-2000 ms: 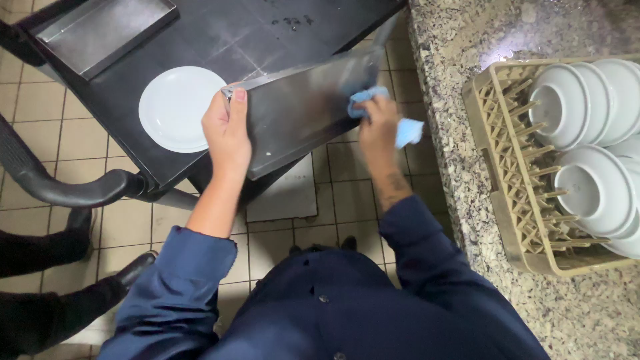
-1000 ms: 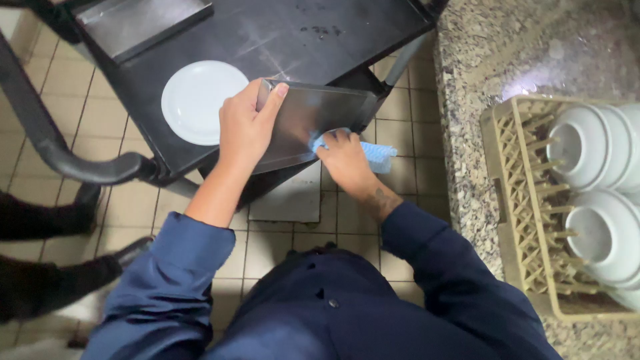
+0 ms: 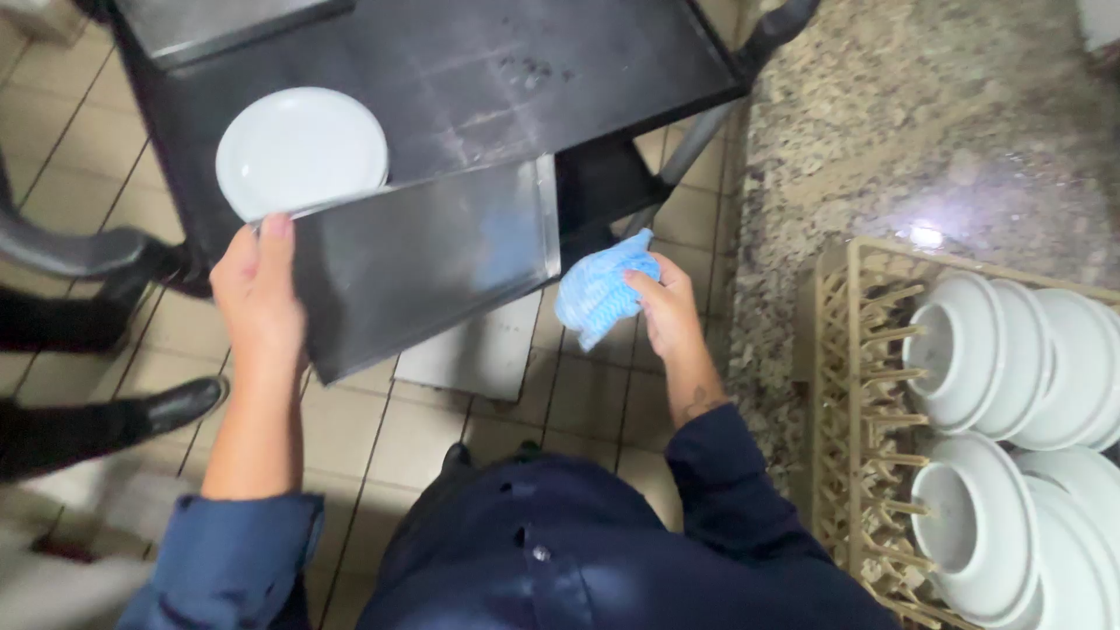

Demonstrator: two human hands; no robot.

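Observation:
My left hand point(image 3: 262, 289) grips the left end of a shallow rectangular metal tray point(image 3: 420, 262), thumb on its upper rim. The tray is tilted in front of the cart, its inner face showing. Just right of the tray's far end, my right hand point(image 3: 665, 302) holds a crumpled blue cleaning cloth point(image 3: 604, 289), apart from the metal. Behind the tray's upper left edge, a white round plate point(image 3: 302, 153) lies on the black cart's top shelf point(image 3: 420, 79).
Another metal tray point(image 3: 219, 26) lies on the cart at the upper left. On the granite counter point(image 3: 840, 131) at right stands a beige dish rack point(image 3: 836, 394) with several white bowls point(image 3: 971, 525). Another person's dark shoe point(image 3: 184, 407) is on the tiled floor, left.
My right hand with the cloth has come off the tray's face to its right side. The tray's inner face has turned more into view. My left hand keeps its hold.

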